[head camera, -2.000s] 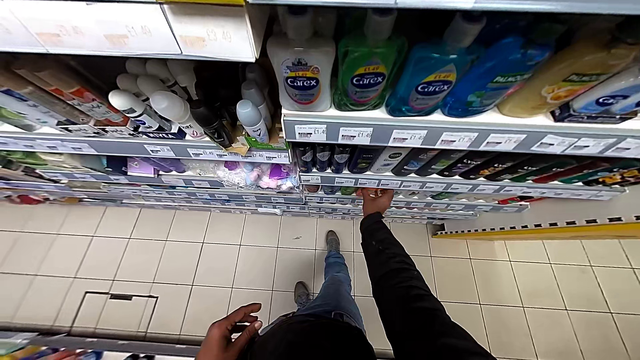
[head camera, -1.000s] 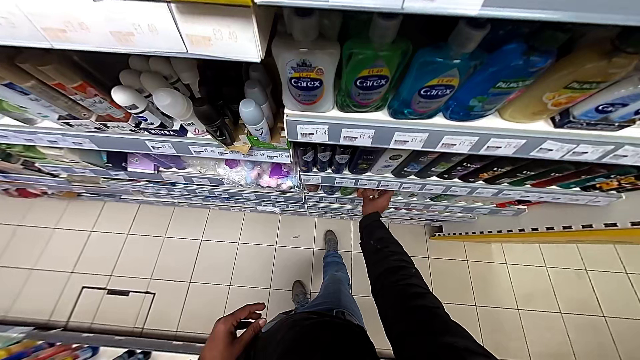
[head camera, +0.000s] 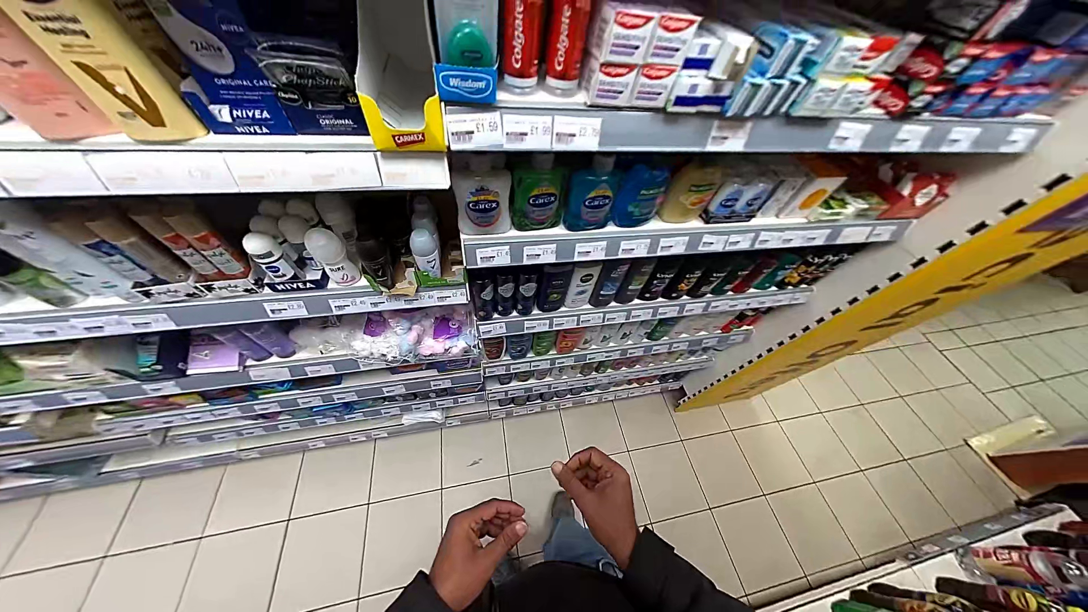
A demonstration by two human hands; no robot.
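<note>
Low in the middle of the view, my left hand [head camera: 478, 548] is raised over the tiled floor, fingers curled with a gap to the thumb and nothing in it. Beside it on the right, my right hand [head camera: 597, 501] is loosely curled, thumb near the index finger, with no object visible in it. The hands are near each other but apart. Beyond them stands a shop shelf [head camera: 646, 246] with Carex pump bottles [head camera: 537, 200]. Below these are rows of dark bottles [head camera: 557, 287] and coloured bottles [head camera: 568, 340].
Roll-on deodorants [head camera: 331, 255] stand on the left shelves, and toothpaste boxes [head camera: 633, 51] line the upper right shelf. A yellow panel [head camera: 901, 297] borders the shelves at right. Another shelf with packaged goods [head camera: 1020, 565] is at the lower right. Pale tiles [head camera: 327, 484] cover the floor.
My right hand has come away from the lower shelves, back near my body beside my left hand. The view has shifted, showing more of the upper shelves and right side.
</note>
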